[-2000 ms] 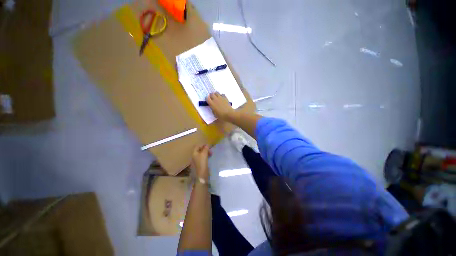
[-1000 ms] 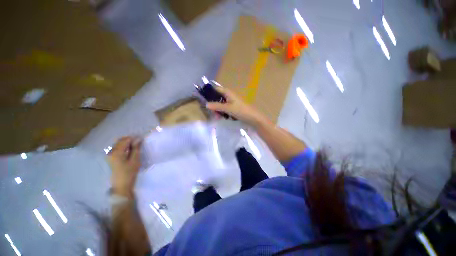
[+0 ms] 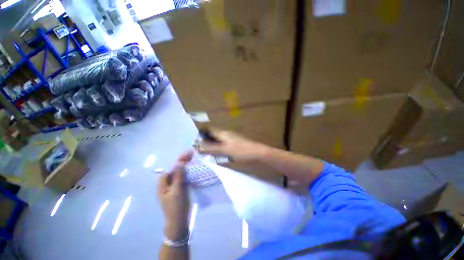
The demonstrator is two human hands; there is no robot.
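Note:
The white packing list (image 3: 262,195), with printed rows at its left end, hangs blurred between my hands and my blue clothing. My left hand (image 3: 174,190) is closed at the list's left edge, fingertips pinched. My right hand (image 3: 229,145) is closed around a dark object that looks like a black marker (image 3: 207,136), just above the list's upper edge. Blur hides whether my right fingers also grip the paper.
Large taped cartons (image 3: 229,61) with white labels are stacked right in front. Another carton (image 3: 422,124) stands at the right. Dark plastic-wrapped rolls (image 3: 109,84) are piled at the upper left, near a blue rack (image 3: 46,51). An open carton (image 3: 61,165) is on the floor at the left.
The list has been picked up from the carton top, and my right hand has taken up the dark object. The view has swung from the floor carton to the carton stack.

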